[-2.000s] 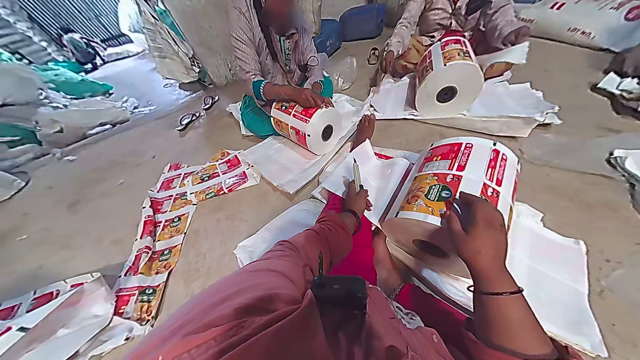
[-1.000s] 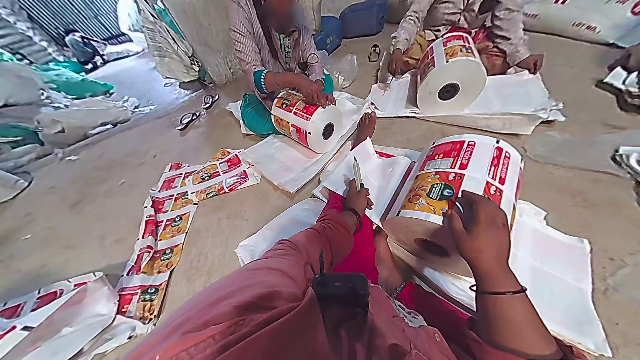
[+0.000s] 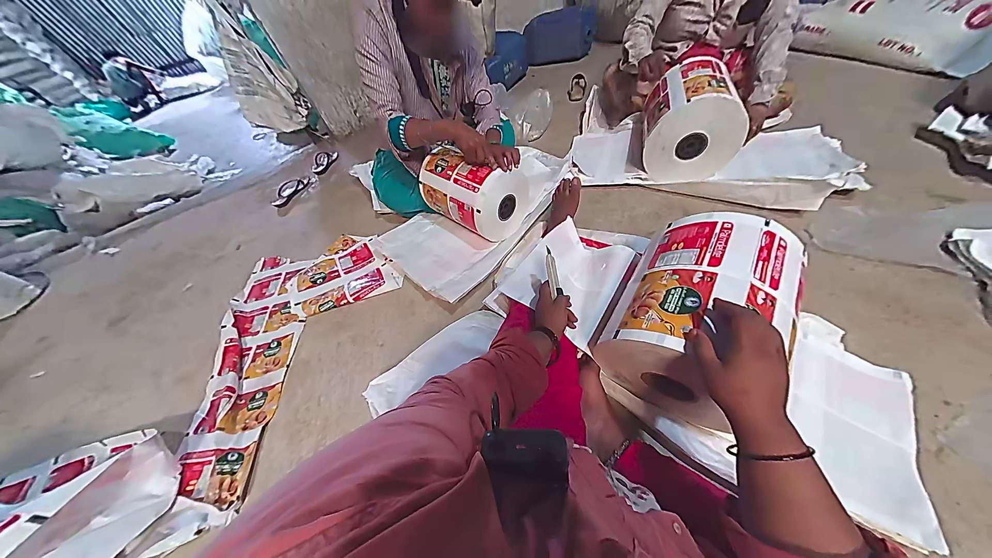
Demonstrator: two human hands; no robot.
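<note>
In the head view my left hand (image 3: 552, 314) is closed around a slim pointed tool (image 3: 551, 267), perhaps a knife, its tip pointing up above a white sheet (image 3: 589, 271). A large roll of printed packaging film (image 3: 705, 267) lies tilted on its side at the right, the printing red and yellow. Against its near edge rests my right hand (image 3: 740, 360), fingers bent, with a small pale thing showing between thumb and forefinger. Whether it grips this or the film's edge cannot be told. The core hole in the roll's near end is partly behind that hand.
Two co-workers sit ahead, each with hands at a smaller-looking film roll (image 3: 473, 194) (image 3: 694, 128) on white sheets. A cut printed strip (image 3: 260, 372) lies on the floor at left, near loose film (image 3: 101, 496). Sandals (image 3: 293, 191), blue containers (image 3: 559, 35) and sacks (image 3: 891, 35) stand farther off.
The co-workers' hands have shifted at their rolls; the right-hand one's hand, out over the white sheet before, is now close beside the roll. My own hands have barely moved.
</note>
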